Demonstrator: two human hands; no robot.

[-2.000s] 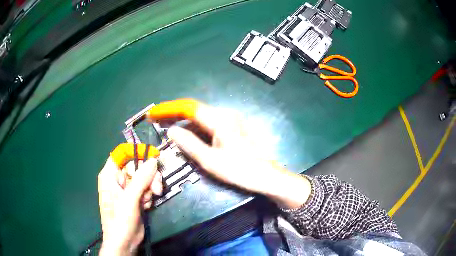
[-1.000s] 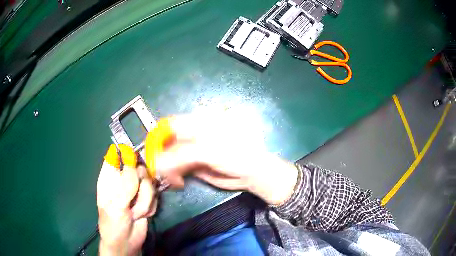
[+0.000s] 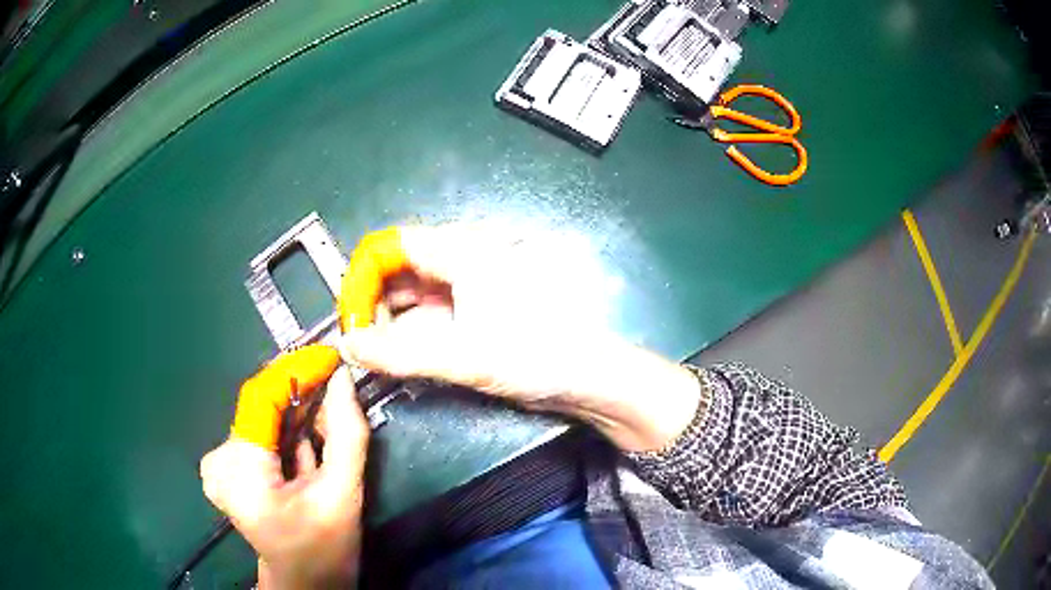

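A silver-grey metal fixture (image 3: pixel 263 295) lies on the green bench top, its rectangular window end showing and its other end mostly under my hands. My left hand (image 3: pixel 297 461), with orange finger cots, has thumb and index finger pinched together over the fixture's lower half. A small dark cable piece (image 3: pixel 295 392) shows against its orange finger. My right hand (image 3: pixel 461 311), also with an orange cot, pinches at the same spot, its fingertips meeting the left ones. What lies between the fingertips is too small and hidden to tell. Glare whitens the right hand.
Several grey fixtures (image 3: pixel 573 92) sit at the top, partly overlapping. Orange-handled scissors (image 3: pixel 761 136) lie beside them. Many black cables (image 3: pixel 496 504) run along the bench edge by my lap. A dark cable (image 3: pixel 198 551) trails at lower left. The grey floor has yellow lines.
My right hand was over the fixture, then blurred, and now its fingertips meet the left ones. The left fingers have bent inward. Fixtures and scissors appear slightly higher and further left in view.
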